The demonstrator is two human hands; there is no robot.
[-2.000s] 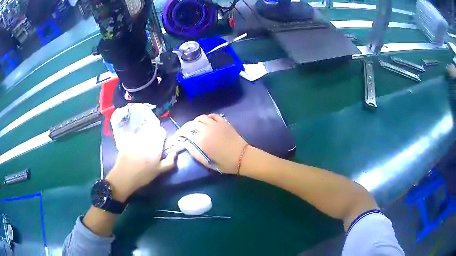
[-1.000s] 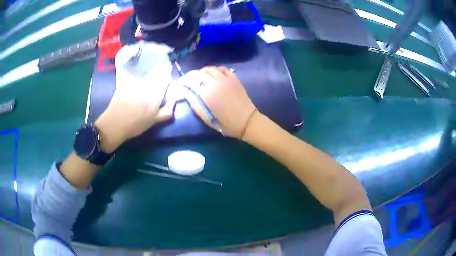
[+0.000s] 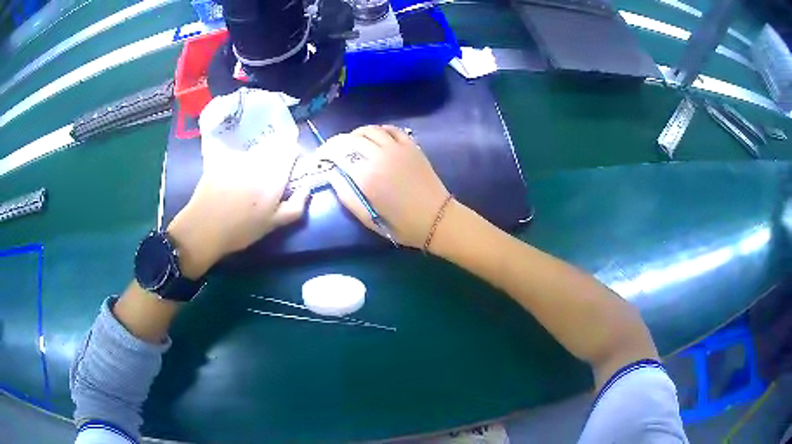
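Note:
My left hand (image 3: 239,199) holds a crumpled white wipe (image 3: 247,126) and one end of a slim silver-grey strip (image 3: 310,179). The strip lies between both hands under a bright glare, over the dark mat (image 3: 434,199). My right hand (image 3: 386,178) is closed around a thin blue tool (image 3: 358,192) and rests at the strip's right side. The tool's tip and the fingertips are hard to make out in the glare. A white disc (image 3: 334,295) lies against thin tweezers (image 3: 365,325) on the green bench in front of the mat.
The black microscope (image 3: 265,35) stands behind my hands. A red bin (image 3: 193,78) and a blue bin (image 3: 404,62) with a pale bottle (image 3: 373,26) are behind the mat. Loose silver strips lie left (image 3: 22,205) and right (image 3: 676,127). A dark flat base (image 3: 582,39) is back right.
From two seconds to one second ago the view tilts down, so the bench items sit higher. Since then it shifts slightly. Both hands stay together on the strip with little visible movement.

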